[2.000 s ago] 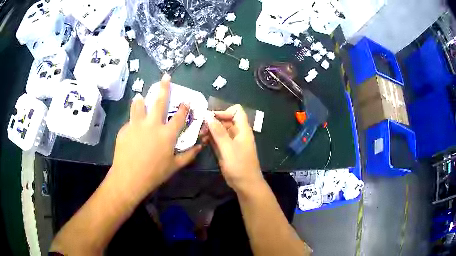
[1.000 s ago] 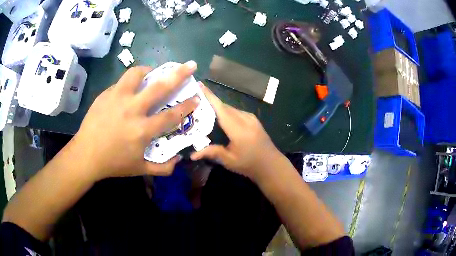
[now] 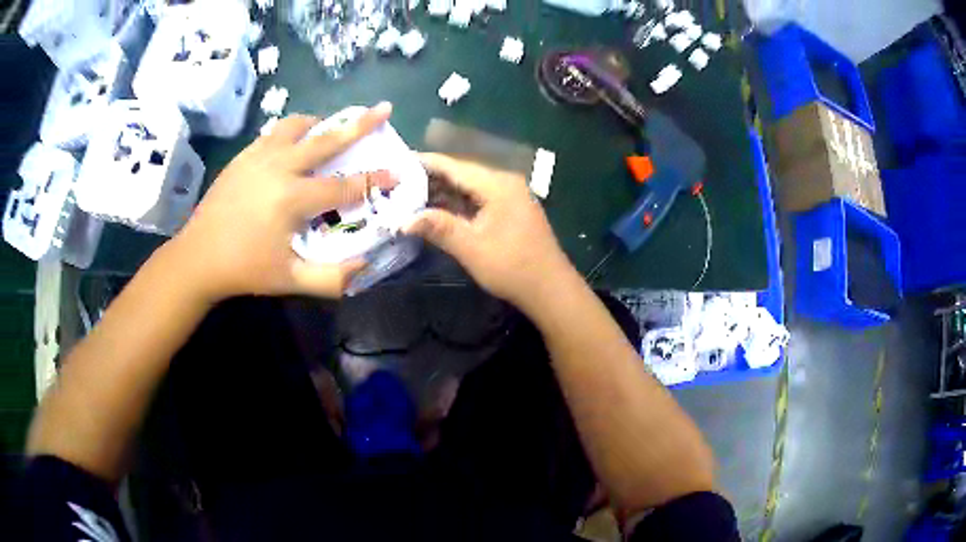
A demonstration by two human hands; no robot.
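A white plastic housing (image 3: 365,228) is held up near the bench's front edge, its open side with dark parts and thin wires facing me. My left hand (image 3: 260,217) grips it from the left, with fingers spread over its top and face and the thumb at its lower edge. My right hand (image 3: 487,222) is at its right side, thumb and fingers at the edge. Any small piece between the right fingertips is hidden or too blurred to tell.
More white housings (image 3: 143,159) are stacked at left. Small white pieces (image 3: 454,87) lie beyond the hands. A blue-grey glue gun (image 3: 662,175) with orange trigger and cord lies at right. A flat bar (image 3: 477,143) lies behind my right hand. Blue crates (image 3: 860,259) and a carton (image 3: 832,159) stand beyond.
The housing rose off the bench toward me and is now turned and tilted in my hands. The small white piece seen at its lower right edge a second ago no longer shows clearly.
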